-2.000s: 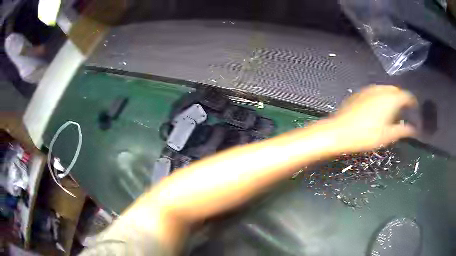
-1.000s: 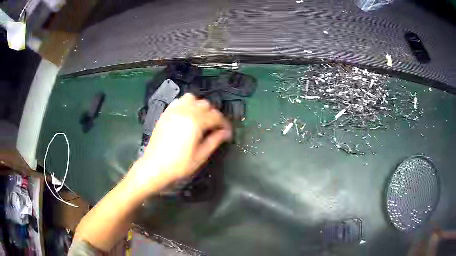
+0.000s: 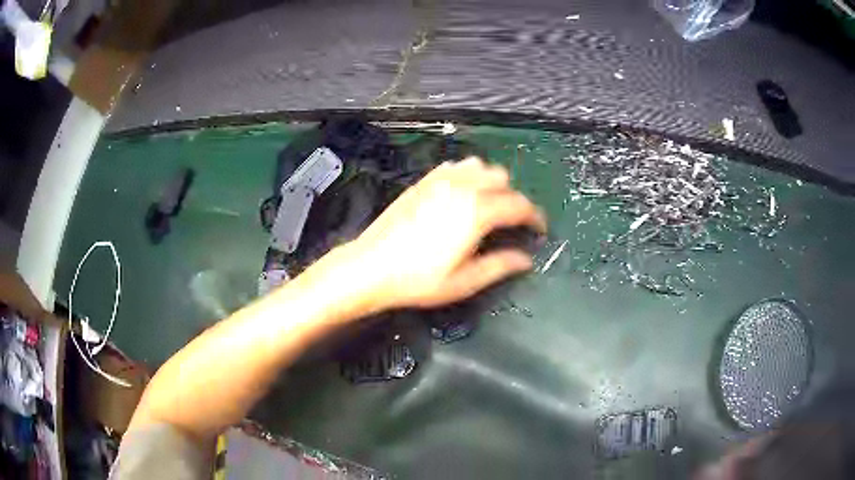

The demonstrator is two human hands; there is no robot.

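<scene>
My left hand [image 3: 450,234] reaches in from the lower left over the middle of the green mat. Its thumb and fingers close around a small blurred black piece [image 3: 508,238], which looks like a plastic housing. The heap of black housings [image 3: 361,150] lies behind and under my left forearm, with smooth grey plates [image 3: 292,220] on its left. A ribbed housing [image 3: 637,433] lies alone at the lower right. A blurred brownish shape at the lower right edge may be my right hand [image 3: 783,457]; its fingers are not distinguishable.
Silver metal slivers [image 3: 666,178] are scattered at the far right of the mat. A round dotted tray [image 3: 766,366] lies at right. The raised grey board [image 3: 525,66] behind bears a black piece [image 3: 780,108] and a clear bag [image 3: 703,14]. A white cord [image 3: 119,291] loops at left.
My left hand came back from the raised board to the black heap, then moved right with a dark piece between its fingers. The blurred shape at lower right has grown larger.
</scene>
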